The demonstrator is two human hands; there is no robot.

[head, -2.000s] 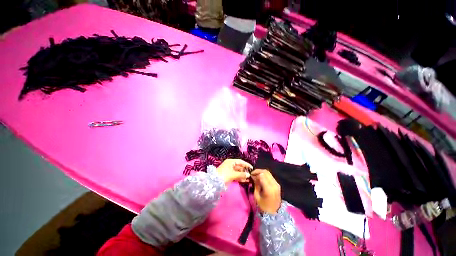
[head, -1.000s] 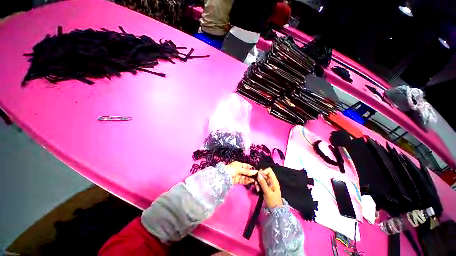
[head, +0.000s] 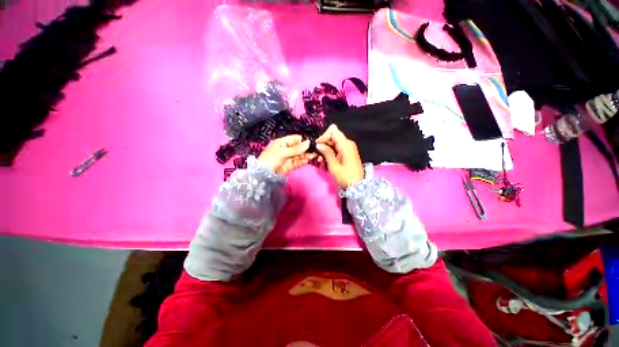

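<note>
My left hand (head: 288, 154) and my right hand (head: 338, 154) meet at the table's middle, fingertips close together. Between them is a small dark piece, a black buckle with the end of a black webbing strap (head: 347, 210); the strap hangs partly hidden behind my right wrist and sleeve. How far the strap passes through the buckle is too small to tell. The loose heap of black buckles (head: 263, 132) lies just beyond my left hand, at the mouth of a clear plastic bag (head: 248, 57). The stack of black strap pieces (head: 387, 132) lies right of my right hand.
A shaggy black strap pile (head: 41, 68) lies far left, with thread snips (head: 89, 162) nearer. At right, a white cloth (head: 397, 64) bears a phone (head: 477, 112) and a black band (head: 441, 54). Keys (head: 508, 192), another slim tool (head: 474, 198) and long black webbing (head: 572, 181) lie right.
The view has turned down and levelled, so the table edge and my red-clothed lap now show. Both hands remain together at the small piece.
</note>
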